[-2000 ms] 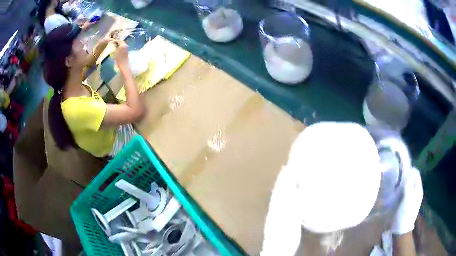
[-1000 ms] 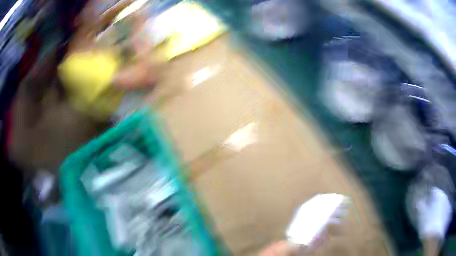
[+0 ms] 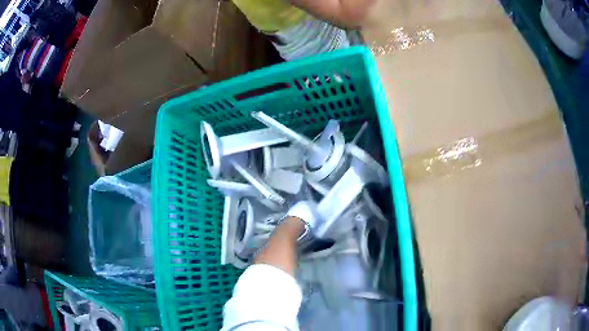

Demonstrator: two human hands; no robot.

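Note:
My left hand (image 3: 302,216), in a white glove, reaches down into a large green crate (image 3: 400,245) among pale grey-white ring-and-arm parts (image 3: 252,139). The wrist is bare above a white sleeve. My fingers touch the lower end of a flat pale arm (image 3: 340,200), but their tips are hidden, so I cannot tell whether they grip it. The parts lie tangled, with rings and arms at different angles. My right hand is not in view.
A cardboard-covered bench (image 3: 497,220) with shiny tape adjoins the crate's right side. A whitish, partly clear jug (image 3: 542,317) is cut off at bottom right. A smaller green crate (image 3: 71,281) and clear plastic (image 3: 119,223) are left. A person's arm (image 3: 342,10) shows at the top.
The view has swung down and left onto the crate. My left hand has moved from above the bench into the crate, and my right hand has left the picture.

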